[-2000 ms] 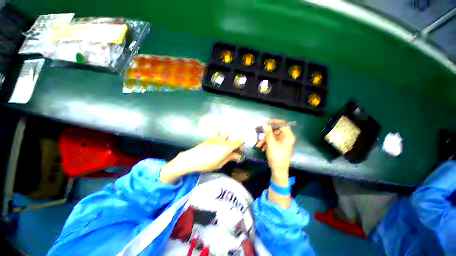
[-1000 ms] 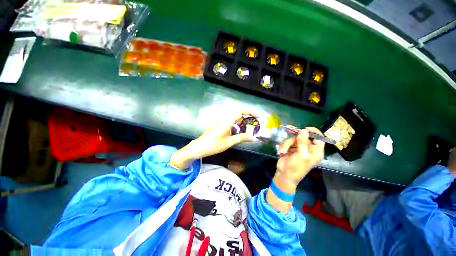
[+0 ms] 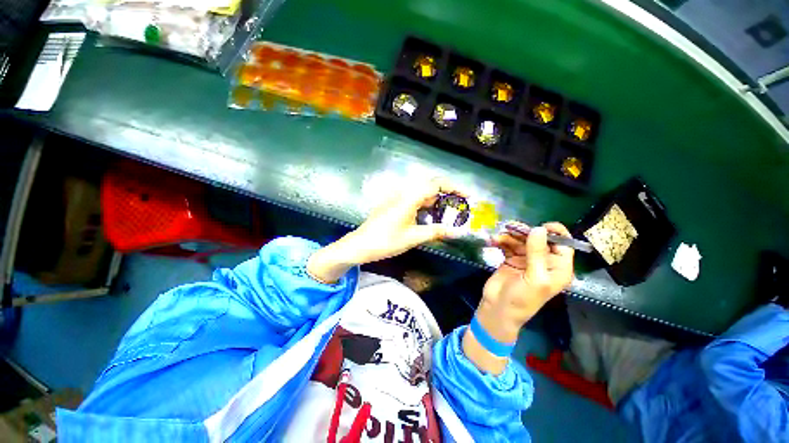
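Note:
My left hand point(image 3: 400, 227) holds a dark-rimmed round module point(image 3: 451, 210) between thumb and fingers, its face up. The centre shows a silver-white and yellow patch. My right hand point(image 3: 535, 270), with a blue wristband, holds silver tweezers point(image 3: 561, 241) pen-like, their tips pointing left towards the module. Yellow film pieces point(image 3: 484, 216) lie on a clear liner between the module and the tweezers. Whether the tips grip a piece is too blurred to tell. A black tray point(image 3: 547, 178) beyond holds modules in two rows; one near-row pocket is empty.
An orange sticker sheet point(image 3: 306, 80) lies left of the tray. Clear bags point(image 3: 169, 30) and a white paper point(image 3: 52, 71) are far left. A black bin point(image 3: 651, 235) of cream bits and a white scrap point(image 3: 687, 260) are right. Another person's blue sleeve point(image 3: 751, 355) is at lower right.
Since two seconds ago, my left hand has raised the module into clearer view and my right hand has moved right with the tweezers. Over the last second, both hands hold nearly the same pose.

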